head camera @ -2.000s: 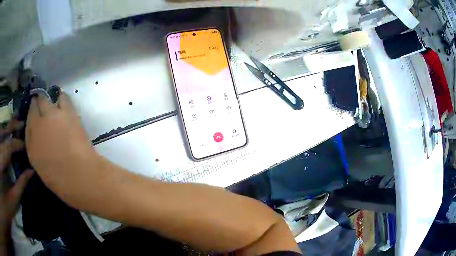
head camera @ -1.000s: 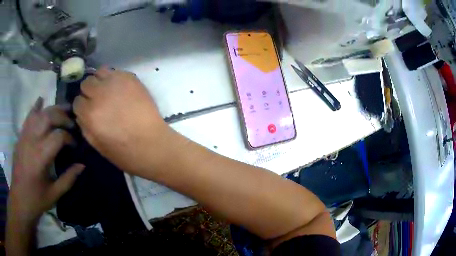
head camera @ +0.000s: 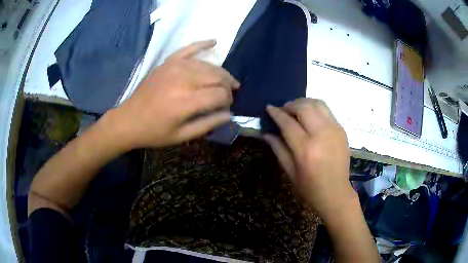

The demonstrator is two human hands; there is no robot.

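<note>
A navy-black cloth piece (head camera: 274, 56) with a thin white edge lies on the machine table, beside a white panel (head camera: 197, 25) and a grey-blue garment part (head camera: 108, 56). My left hand (head camera: 179, 97) lies over the white panel and the dark piece's left edge, fingers spread; its fingertips are partly over the cloth and I cannot tell if they grip. My right hand (head camera: 308, 144) pinches the lower right corner of the dark piece near the table's front edge. Small cloth edges show between the hands.
A lit smartphone (head camera: 409, 90) and black-handled snips (head camera: 437, 113) lie on the white table (head camera: 354, 110) at the right. Dark blue cloth is at the top right. Brown patterned cloth (head camera: 220, 195) covers the lap below the wooden edge.
The view has swung left, so phone and snips sit further right. My hands have moved from beside the needle area to the table's front edge, and the grey, white and dark cloth now shows.
</note>
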